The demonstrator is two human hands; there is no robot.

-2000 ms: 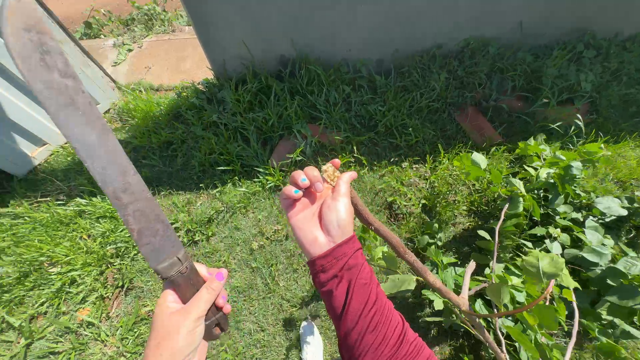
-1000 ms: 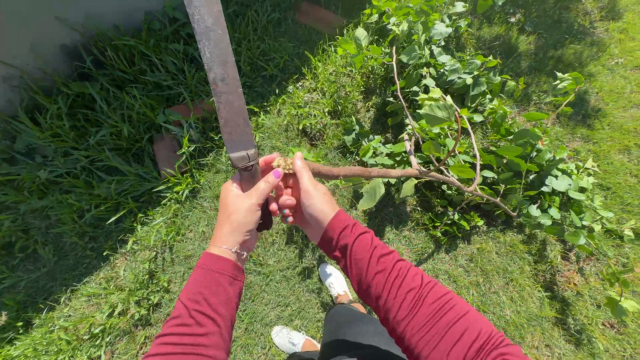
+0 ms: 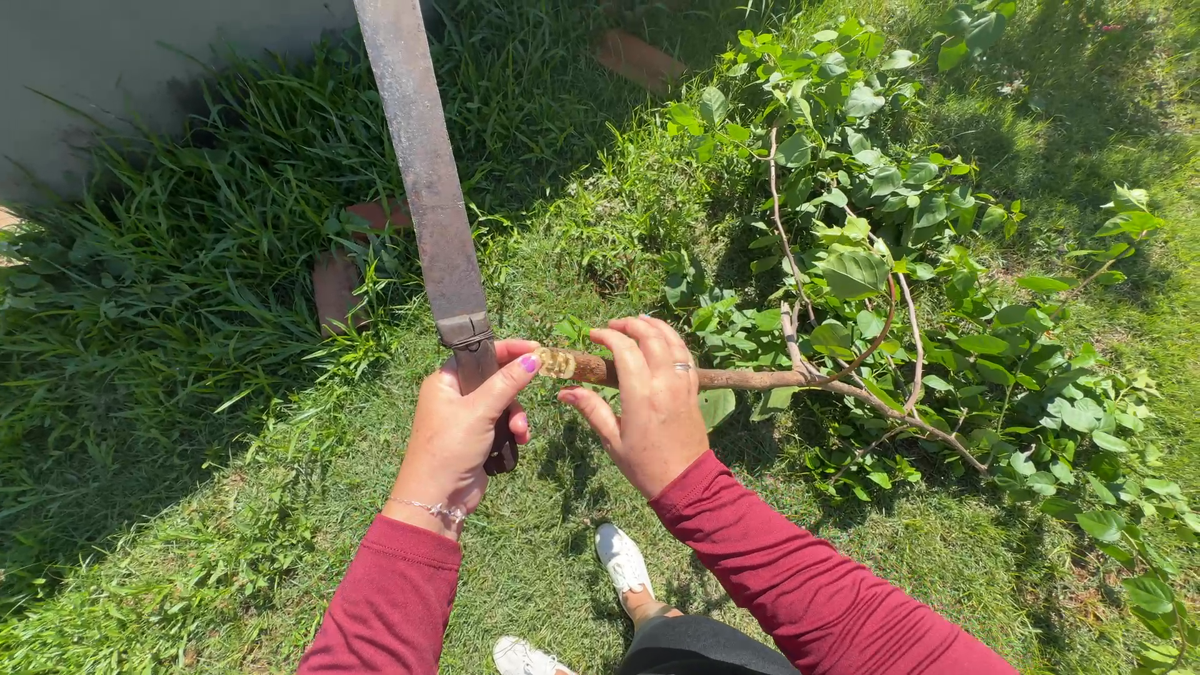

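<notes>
My left hand [image 3: 469, 412] is closed round the dark handle of a machete [image 3: 427, 178], whose long worn blade points up and away. The thumb and a finger of that hand also touch the pale cut end of a leafy branch [image 3: 750, 379]. My right hand [image 3: 647, 403] lies over the branch just right of the cut end, fingers curved across the bark and thumb apart below it. The branch runs right, forks into thin twigs and ends among green leaves. Part of the machete handle is hidden by my left hand.
A grey wall [image 3: 122, 75] stands at the upper left beyond tall shaded grass [image 3: 234, 216]. Reddish bricks [image 3: 337, 291] lie in the grass, one more [image 3: 639, 61] at the top. Leafy growth [image 3: 900, 206] covers the right side. My white shoes [image 3: 622, 561] are on short grass below.
Two seconds ago my left hand held the machete away from the branch; now the two hands are together at its cut end. Since one second ago my right hand has moved right along the branch.
</notes>
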